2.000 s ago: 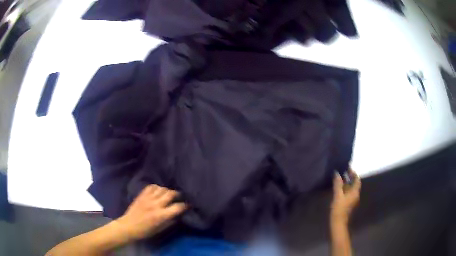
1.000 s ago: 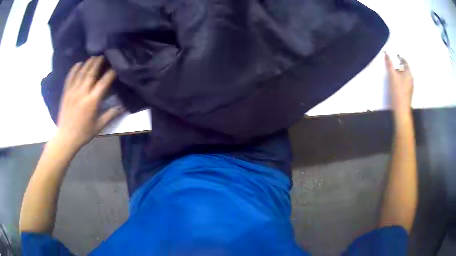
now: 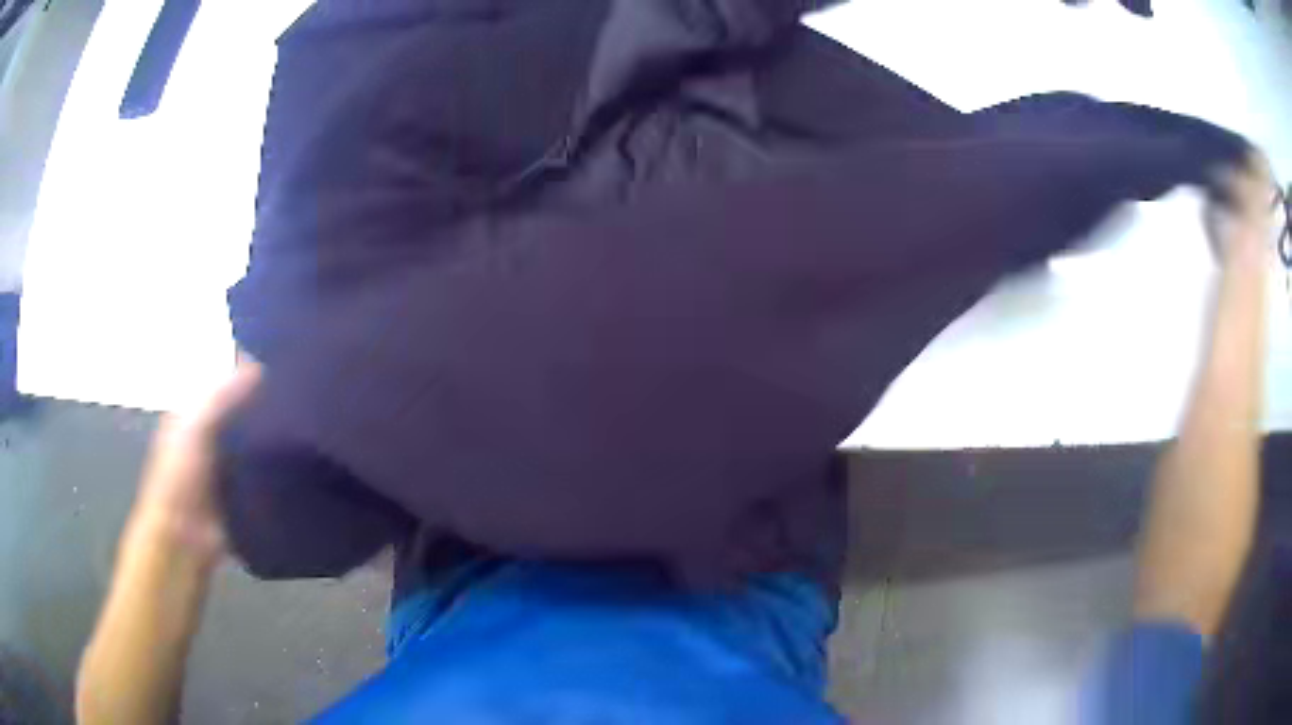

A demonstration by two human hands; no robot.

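A dark purplish-black jacket (image 3: pixel 595 326) spreads over the white table and hangs over its front edge against my blue shirt. My left hand (image 3: pixel 199 460) is at the jacket's lower left edge, in front of the table, with the dark cloth against its fingers. My right hand (image 3: pixel 1241 198) is far out at the right, closed on the pulled-out end of the jacket, which stretches towards it above the table. Both hands are blurred. I cannot see snips in either hand.
The white table (image 3: pixel 128 269) has a dark flat rectangle (image 3: pixel 160 54) at its upper left. Dark handwritten marks show at the right rim. Grey floor (image 3: pixel 935 567) shows below the table edge. A bit of dark cloth shows at the top right.
The jacket has been turned and spread, its matte outer side now showing. My right hand has moved right and taken hold of it. My left hand has moved down to its lower left edge.
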